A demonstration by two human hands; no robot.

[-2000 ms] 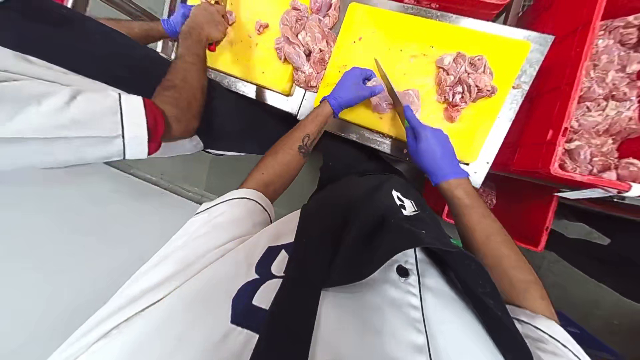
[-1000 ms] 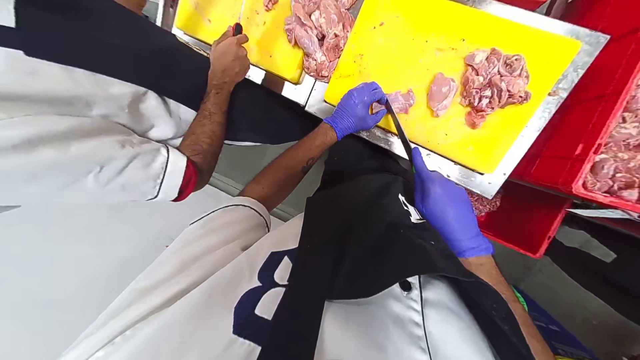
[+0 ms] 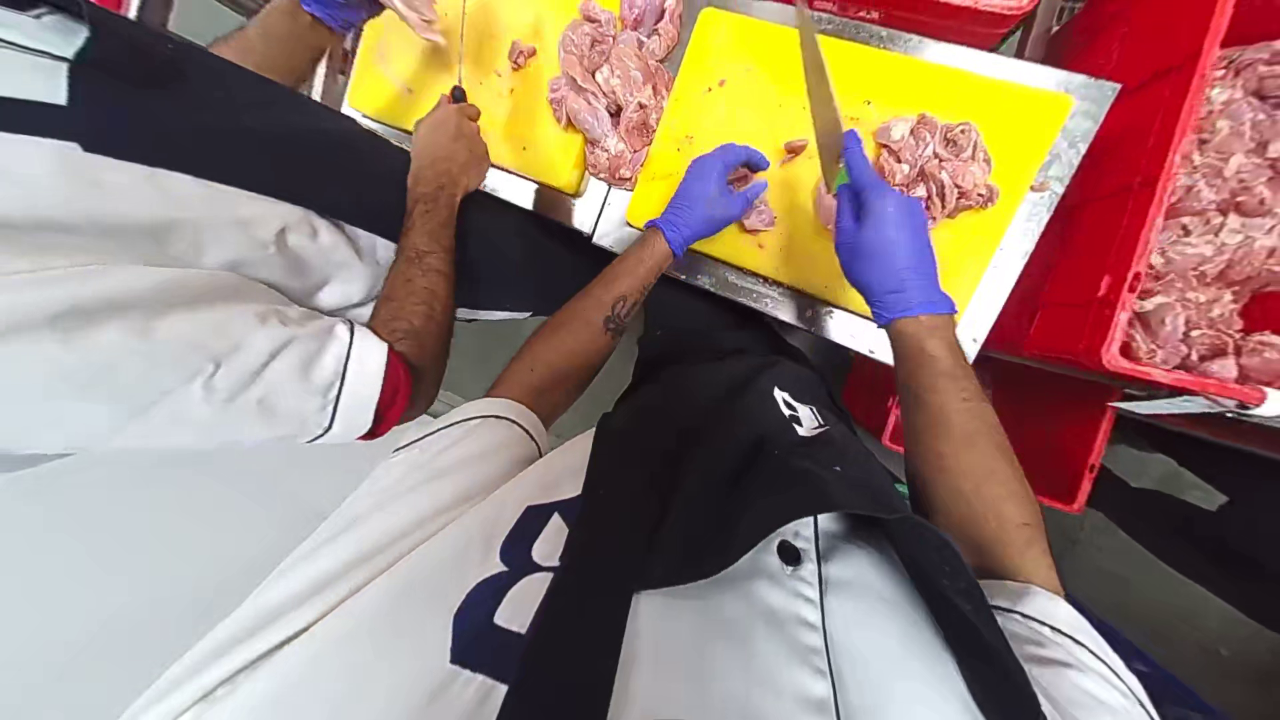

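Note:
My left hand, in a purple glove, holds a small piece of raw meat on the yellow cutting board. Gripped in my gloved right hand is a knife with a green part at its handle; the blade points away from me, raised over the board. Beside and partly behind the right hand lies another piece of meat. A small scrap rests between the hands. To the right of the knife sits a pile of raw meat pieces.
At the left, a co-worker's bare hand holds a knife over a second yellow board. Meat is heaped between the boards. A red crate of raw meat stands at the right, with another red crate lower down.
The knife in my right hand has swung from pointing toward my left hand to pointing away from me. My left hand stays at the board's near left part.

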